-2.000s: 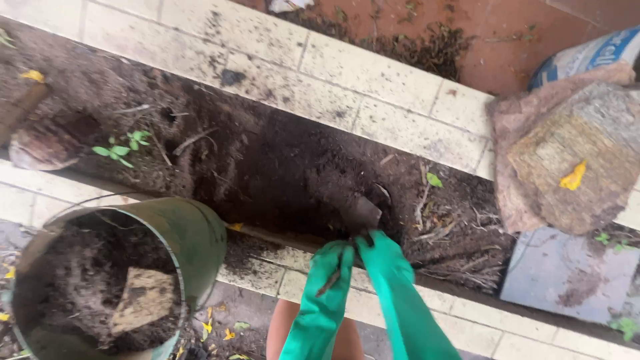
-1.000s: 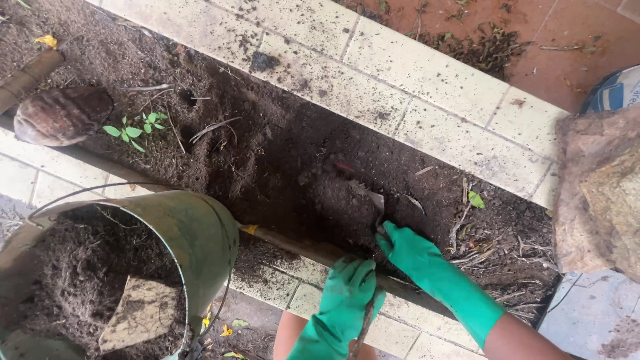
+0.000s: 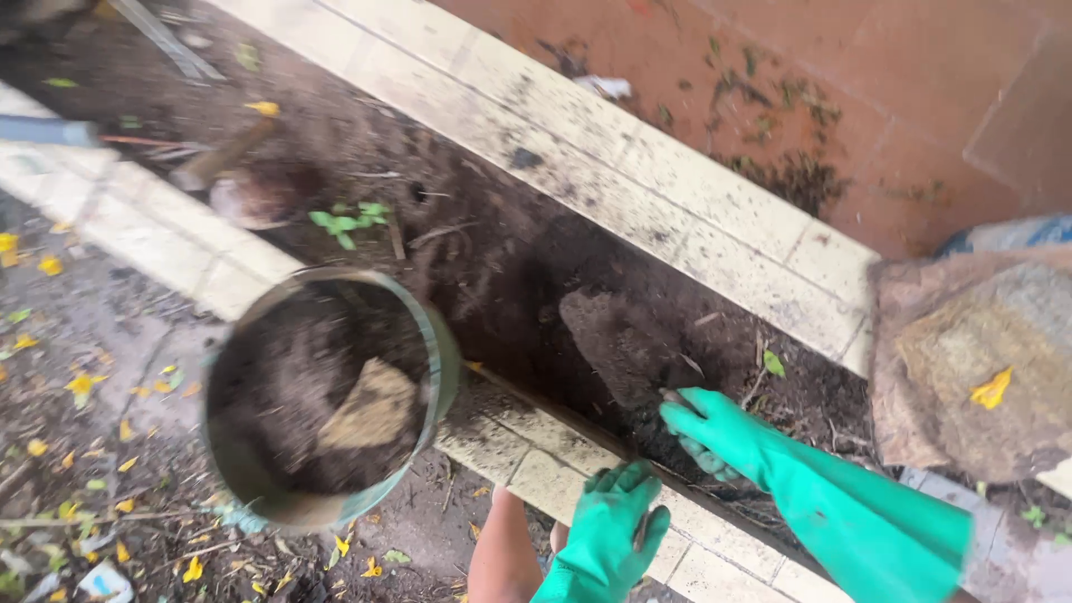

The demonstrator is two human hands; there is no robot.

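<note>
My right hand (image 3: pixel 712 431), in a green rubber glove, grips the handle end of what looks like a hand trowel (image 3: pixel 615 343). Its broad blade is coated with dark soil and lies over the dug hollow in the planting bed (image 3: pixel 511 293). My left hand (image 3: pixel 615 511), gloved alike, rests at the cream-tiled near edge, with a small brown object (image 3: pixel 641 532) between thumb and fingers; what it is cannot be told. Left of the hands stands a green bucket (image 3: pixel 448 360), holding soil (image 3: pixel 285 377) and a flat tan stone or tile piece (image 3: pixel 368 406).
A tiled border (image 3: pixel 603 159) runs along the far side, beside reddish floor tiles (image 3: pixel 837 92). Right lies a brown sack-like cloth (image 3: pixel 904 360) under a flat stone (image 3: pixel 997 343). A seedling (image 3: pixel 347 222), a rounded brown object (image 3: pixel 260 197) and a wooden piece (image 3: pixel 226 155) lie left.
Two seconds ago my hands were close together at the bed's near edge; now they are apart, the left on the tiles, the right with the tool. The view has shifted and turned.
</note>
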